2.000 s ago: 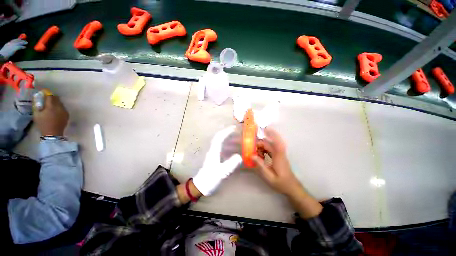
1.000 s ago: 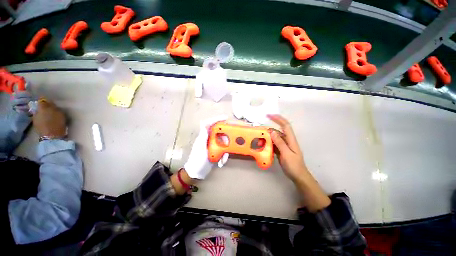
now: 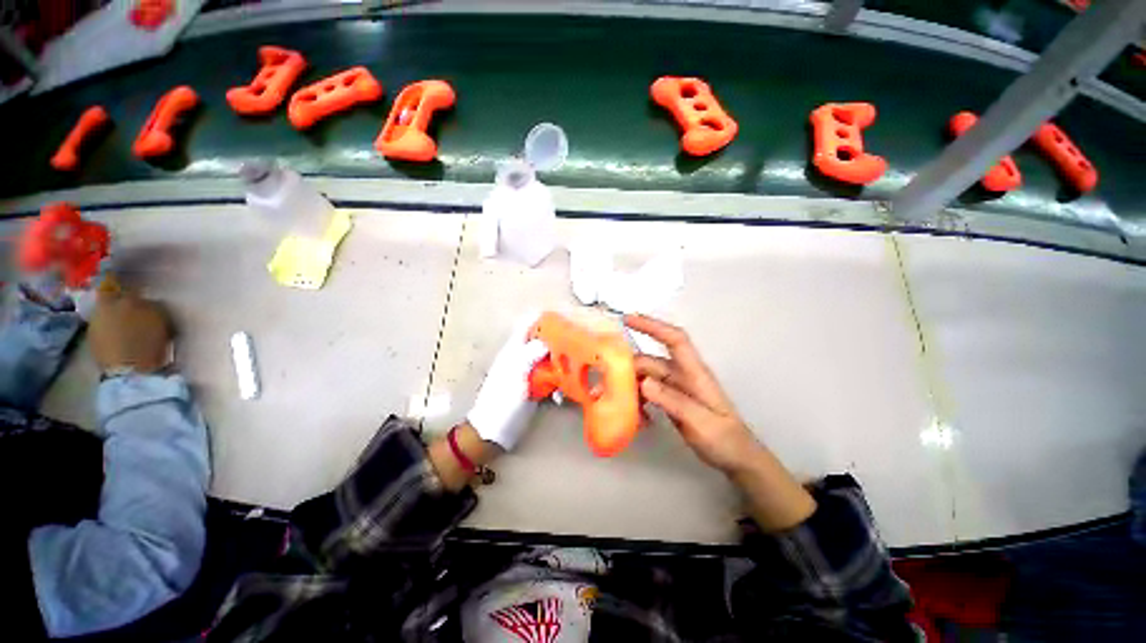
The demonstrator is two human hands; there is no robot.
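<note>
An orange controller grip shell [image 3: 606,383] is held tilted above the bench, one handle pointing down towards me. My left hand [image 3: 505,392], in a white glove, grips its left end. My bare right hand [image 3: 698,402] is at its right end, fingers against the upper right side; the exact contact is partly hidden. A crumpled white cloth [image 3: 635,279] lies on the bench just beyond the shell.
An open translucent bottle [image 3: 522,220] stands near the green conveyor belt [image 3: 553,75], which carries several orange shells. At left are a second bottle [image 3: 287,199], a yellow cloth [image 3: 308,255], a white stick [image 3: 245,366] and a neighbour's hand [image 3: 130,329]. A metal post [image 3: 1005,126] rises at right.
The held shell has turned from edge-on to face-up, then to a tilted pose. The shells on the belt have shifted left. The neighbour's shell has also moved.
</note>
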